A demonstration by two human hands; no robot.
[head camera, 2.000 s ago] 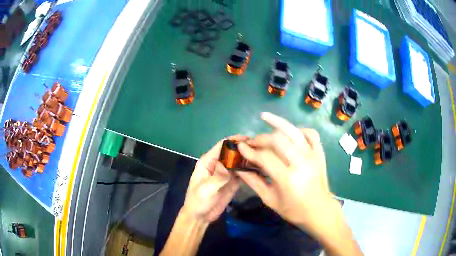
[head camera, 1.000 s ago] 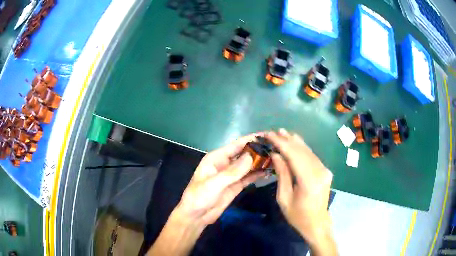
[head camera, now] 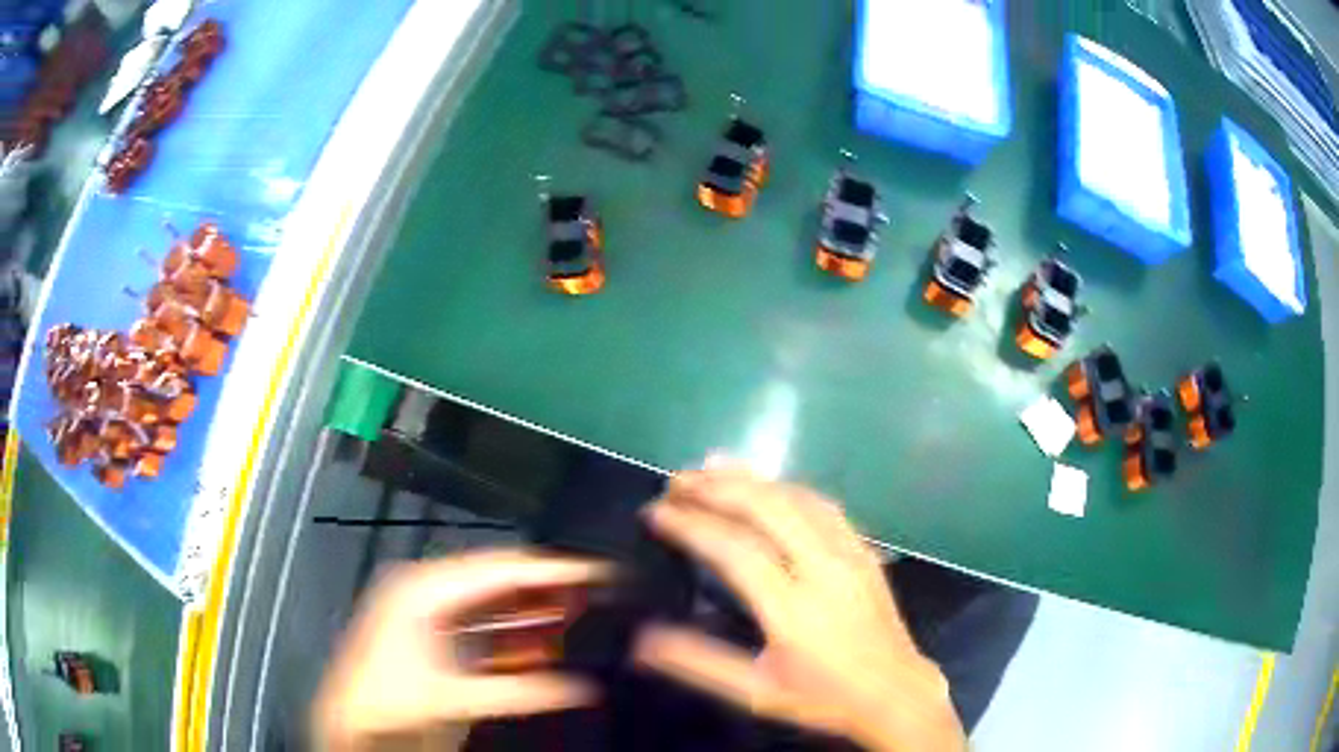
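My left hand (head camera: 419,654), blurred, is at the bottom, left of centre, around an orange copper coil unit (head camera: 521,632). The blur hides whether a black frame is on it. My right hand (head camera: 808,602) is to its right, below the bench edge, with fingers apart and nothing clearly visible in it. Dark clothing lies behind both hands. Framed coil units with black tops and orange sides stand on the green bench, one at the left (head camera: 573,244) and one in the middle (head camera: 849,225); several more are at the right.
Loose black frames (head camera: 624,81) lie at the back left of the bench. Blue bins of white paper (head camera: 933,125) stand at the back right. Two white paper pieces (head camera: 1049,425) lie near the right units. Bare copper coils (head camera: 125,397) are heaped on the blue mat (head camera: 279,110) at left.
My hands were together around the coil unit and are now apart. My left hand has moved left and down with the coil. My right hand has opened and moved slightly down.
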